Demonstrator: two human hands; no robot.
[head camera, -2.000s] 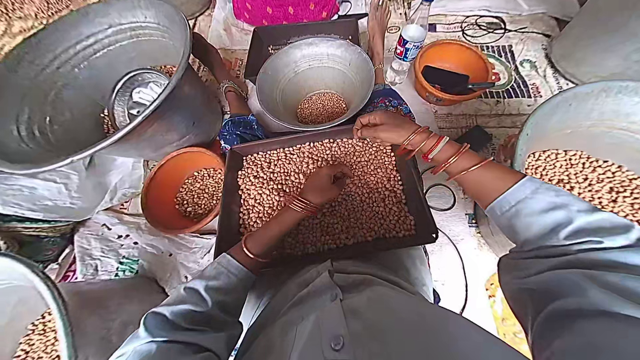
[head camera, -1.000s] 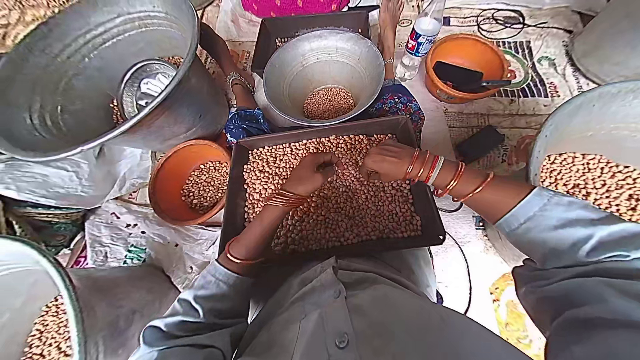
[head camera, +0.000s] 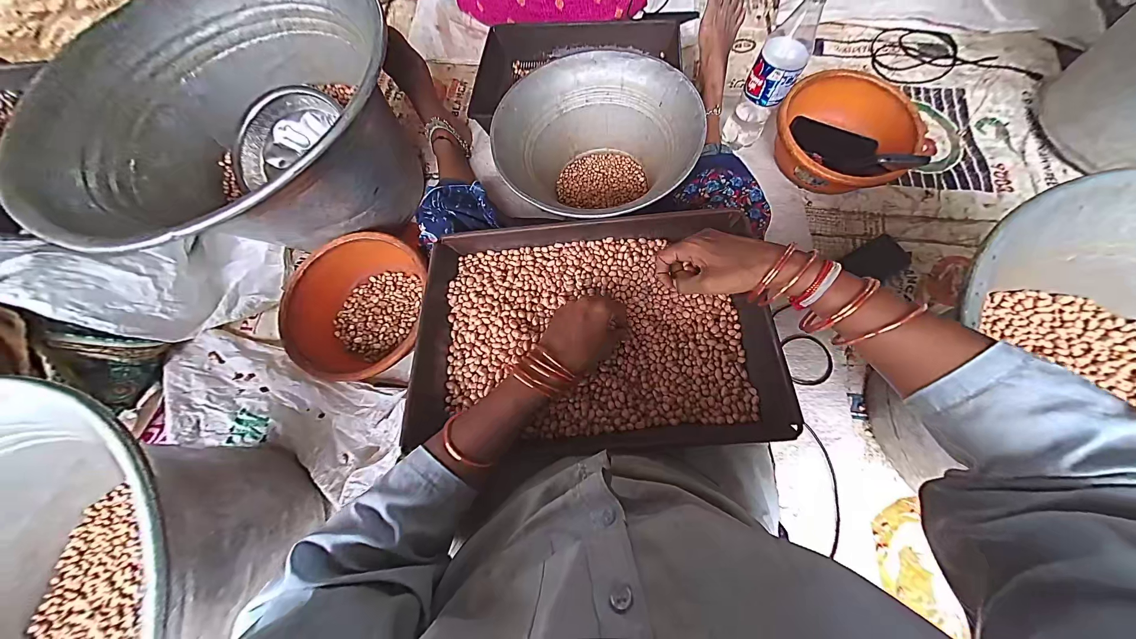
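A dark rectangular metal tray rests at my lap, spread with brown nuts or beans, possibly peanuts. My left hand is curled down onto them near the middle; its fingertips are hidden, so whether it holds any cannot be told. Over the tray's upper right corner, my right hand is bent with thumb and fingers drawn together, and what lies between them is too small to make out. An orange bowl with more of the same stands left of the tray. Just beyond the tray is a metal basin with a small heap inside.
Large metal vessels stand at upper left, lower left and right. An orange tub with a black scoop stands by a plastic bottle. Another person's feet and sleeves flank the basin. A black cable runs right of the tray.
One second ago my hands were close together over the upper part of the tray. Now they are apart: the left is lower, near the middle, and the right is at the upper right corner.
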